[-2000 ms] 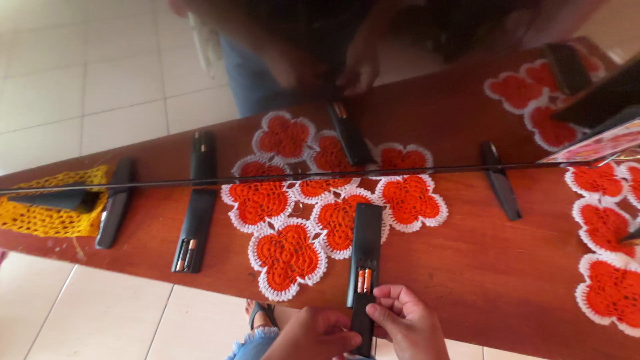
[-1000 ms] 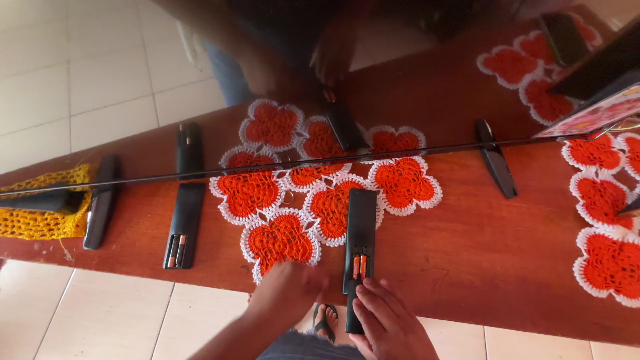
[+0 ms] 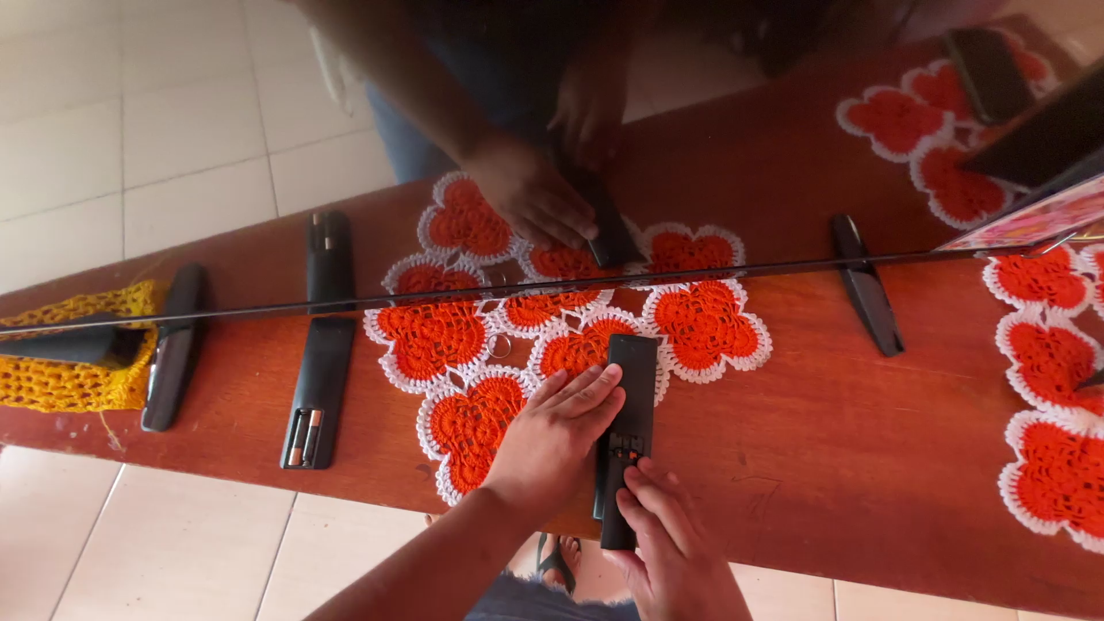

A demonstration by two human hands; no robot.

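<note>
A black remote control [image 3: 634,379] lies back up, partly over a red-and-white crocheted doily [image 3: 435,336] at the table's front edge. My left hand [image 3: 556,431] presses flat on its far part. My right hand [image 3: 668,530] holds a black battery cover [image 3: 616,509] at the near end, over the battery compartment; the batteries are mostly hidden. Left of the doily lies a second remote control [image 3: 319,388], its compartment uncovered with two batteries [image 3: 304,437] showing.
A glossy black screen [image 3: 733,129] stands along the table [image 3: 819,431] and mirrors hands and doilies. Further left are a black remote-like object [image 3: 172,375] and yellow crochet [image 3: 78,379]. To the right are a slim black object [image 3: 869,306] and another red-and-white doily [image 3: 1061,466].
My left hand has moved onto the far part of the remote control. The batteries seen in it earlier are now mostly covered by the black cover and my right hand.
</note>
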